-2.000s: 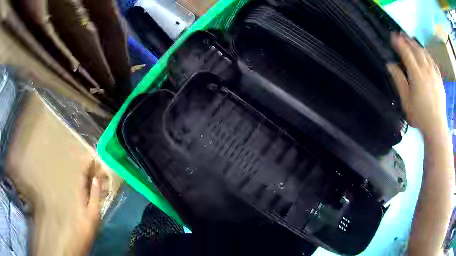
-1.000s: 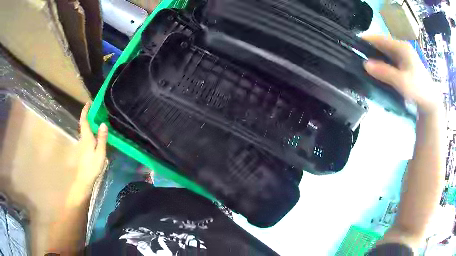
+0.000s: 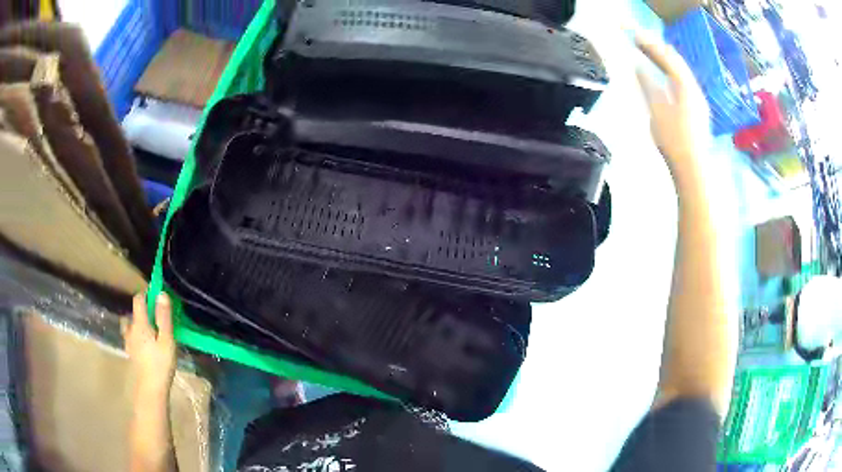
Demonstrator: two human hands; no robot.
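Note:
The green crate [image 3: 268,361] is tilted in view and full of black plastic housings. One long rounded housing [image 3: 406,221] with small slots lies on top, over another near the crate's near rim. More housings [image 3: 443,41] stand on edge in rows at the far side. My left hand [image 3: 150,336] holds the crate's near-left corner, with thumb and finger at the rim. My right hand [image 3: 674,101] is at the upper right, off the housings, fingers apart, with nothing visible in it. It is slightly blurred.
Ragged cardboard sheets [image 3: 69,175] stand left of the crate. A film-covered cardboard piece [image 3: 83,387] lies below them. A blue crate [image 3: 711,69] and a red item [image 3: 764,124] are at the upper right. A green slotted crate [image 3: 775,410] is at the lower right. The floor beside the crate is overexposed.
My right hand has come off the dark housings at the far right side. The view has turned, so the housings lie more level. My left hand remains at the crate corner.

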